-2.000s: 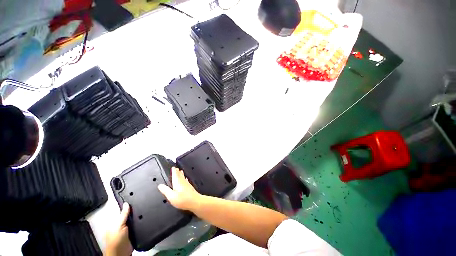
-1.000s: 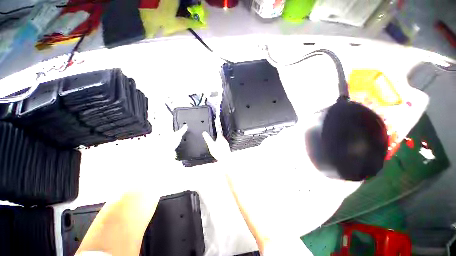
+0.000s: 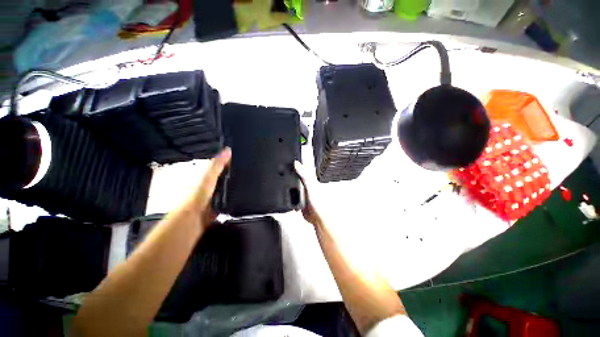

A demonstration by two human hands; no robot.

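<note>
My left hand (image 3: 216, 178) and my right hand (image 3: 305, 192) grip the two sides of a block of black tablet cases (image 3: 260, 161) in the middle of the bench. Its top case lies flat, with the camera hole at the lower right. The block looks raised towards me; its underside is hidden. A tall stack of cases (image 3: 355, 102) stands just right of it. More black cases (image 3: 253, 260) lie at the bench's front edge, partly behind my left forearm. Clear plastic film (image 3: 247, 319) hangs there.
Long rows of black cases (image 3: 174, 115) fill the left. One round lamp head (image 3: 444, 126) hangs at the right, another (image 3: 23, 155) at the far left. A red perforated basket (image 3: 510, 172) and an orange basket (image 3: 523, 113) are at the right end. A red stool (image 3: 510, 319) is on the floor.
My hands have left the cases at the front edge, reached the small middle stack and taken hold of it. That block now looks larger and nearer. The view has turned and shifted.
</note>
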